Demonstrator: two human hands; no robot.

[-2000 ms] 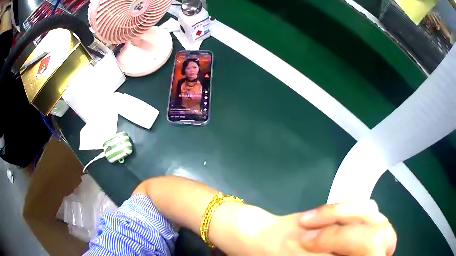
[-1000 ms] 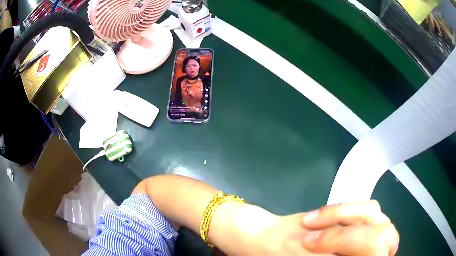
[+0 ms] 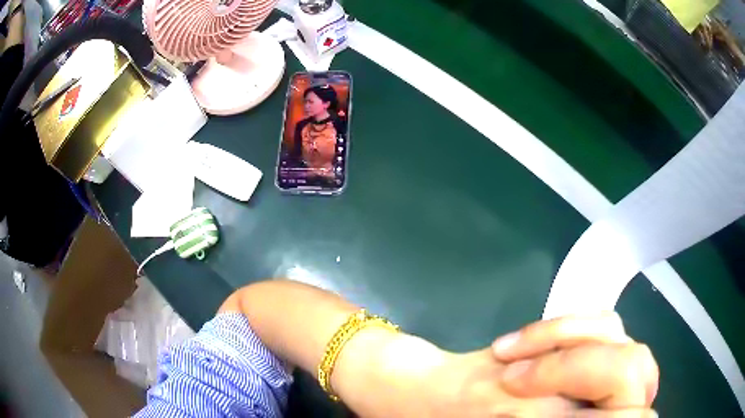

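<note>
A wide white label strip (image 3: 682, 196) comes in from the right edge, bends down and ends at my left hand (image 3: 564, 371). My left hand is bare, with a gold bracelet on the wrist, at the lower right. Its fingers are curled at the strip's lower end and hold it. The fingertips and anything under them are hidden or cut off by the bottom edge. My right hand is not in view.
A lit smartphone (image 3: 314, 133) lies on the green bench (image 3: 425, 220). A pink fan (image 3: 237, 80), white bottle or box (image 3: 323, 31), gold box (image 3: 86, 110), white papers (image 3: 225, 170) and a green-and-white striped item (image 3: 194, 233) lie left. A carton (image 3: 78, 314) stands below the bench edge.
My left hand has shifted slightly right, still at the strip's end. The bench items sit slightly higher in the picture. The phone's video picture has changed.
</note>
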